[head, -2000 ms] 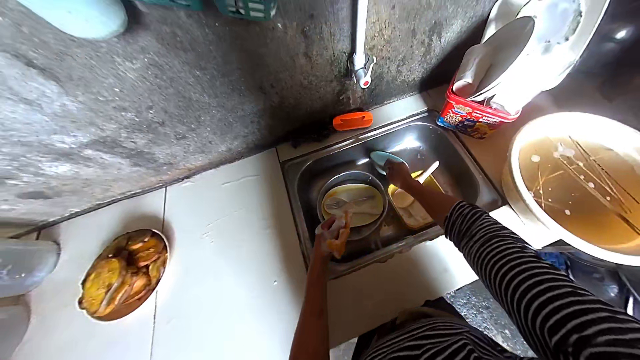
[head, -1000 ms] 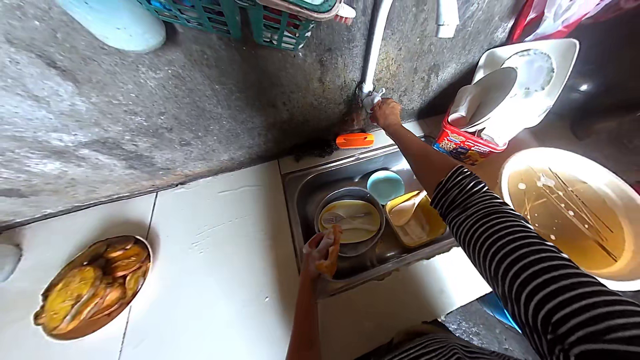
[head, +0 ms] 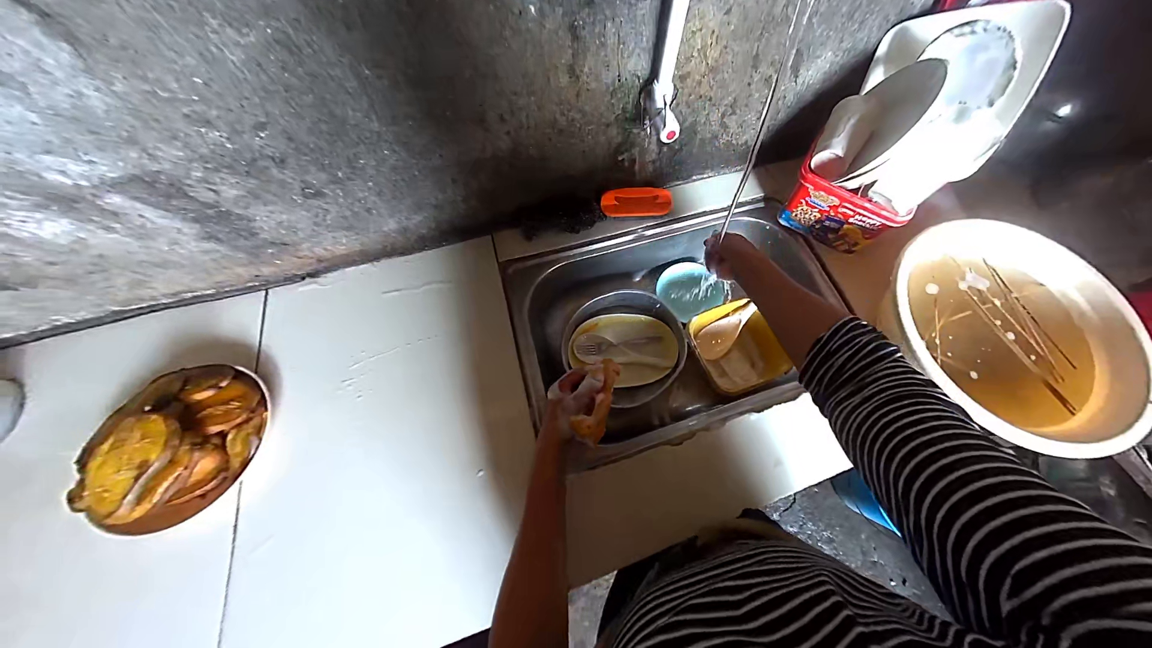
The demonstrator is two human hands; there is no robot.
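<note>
My left hand (head: 583, 396) holds a soapy orange sponge (head: 597, 407) over the near left edge of the steel sink (head: 661, 435). Beside it is a round metal pan (head: 576, 326) with a pale yellow dish (head: 661, 329), a fork (head: 594, 346) and another utensil inside. My right hand (head: 725, 256) is under a thin stream of water (head: 763, 117) at the back of the sink; whether its fingers grip anything is unclear. Just left of that hand sits a light blue bowl (head: 681, 288), splashed by water. A yellow container (head: 772, 353) with a pale ladle-like spoon (head: 723, 333) stands below.
A tap (head: 664, 121) is on the wall above an orange brush (head: 636, 202). To the right are a red tub (head: 837, 216) of dishes and a large basin (head: 909, 346) of brownish water with thin sticks. A bowl of sliced food (head: 171, 445) sits on the left counter.
My right hand has left the tap at the wall and come down into the sink area. A stream of water now falls onto it. My left hand still holds the sponge by the pan.
</note>
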